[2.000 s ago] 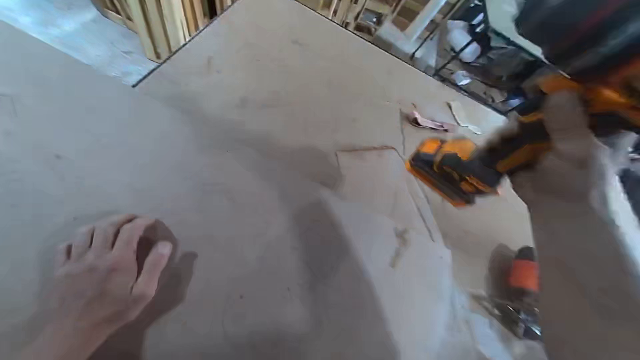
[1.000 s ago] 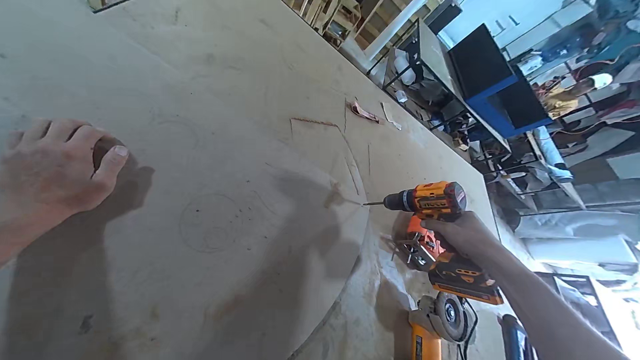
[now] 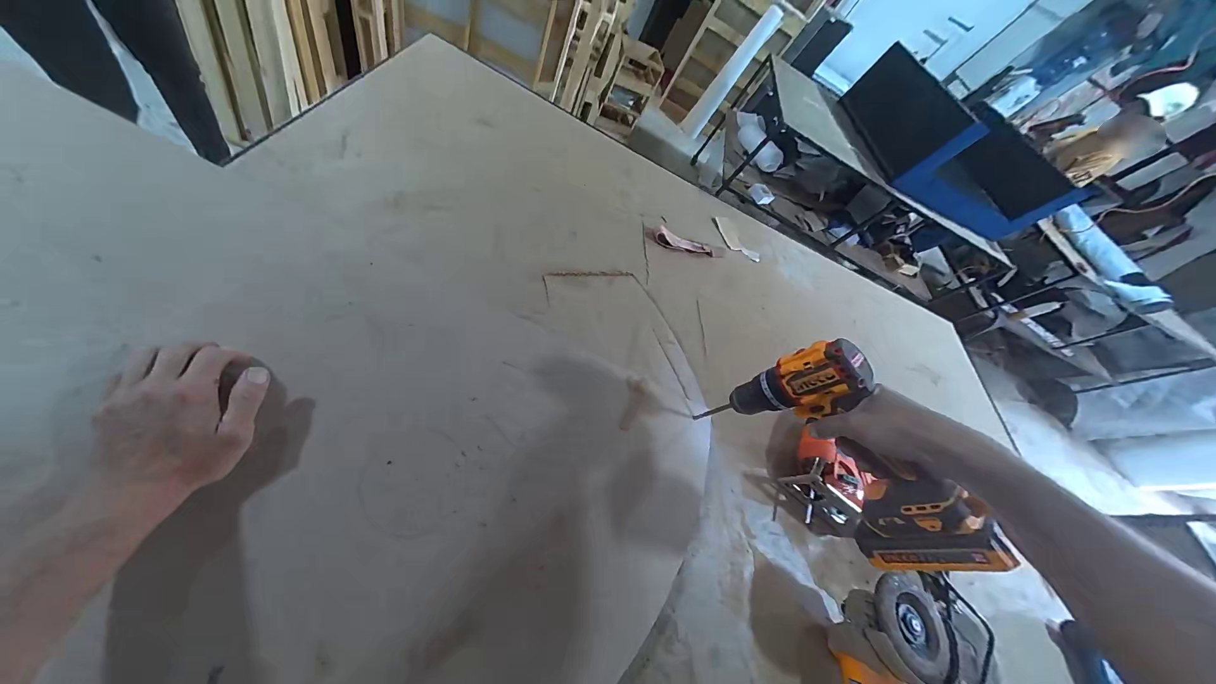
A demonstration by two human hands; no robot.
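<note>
My right hand (image 3: 879, 423) grips the handle of an orange and black cordless drill (image 3: 817, 380), which points left. Its thin bit (image 3: 712, 411) has its tip at the curved edge of a thin wooden sheet (image 3: 427, 399); whether it touches cannot be told. My left hand (image 3: 180, 413) rests on the sheet at the left with bent fingers and holds nothing. Marked lines and a cut line run on the wood above the bit. A red jigsaw (image 3: 828, 480) lies behind and below the drill, partly hidden by it.
An orange angle grinder (image 3: 898, 627) with a cable lies at the lower right. Two scraps, one reddish (image 3: 682, 241) and one pale (image 3: 733, 237), lie on the table board (image 3: 494, 161). Wooden frames (image 3: 617, 76), a cluttered bench (image 3: 836, 123) and a person (image 3: 1111, 147) are beyond.
Two seconds ago the drill was raised at the upper right. It came down to the sheet's curved edge, where it was one second ago too. The left hand stays flat on the wood.
</note>
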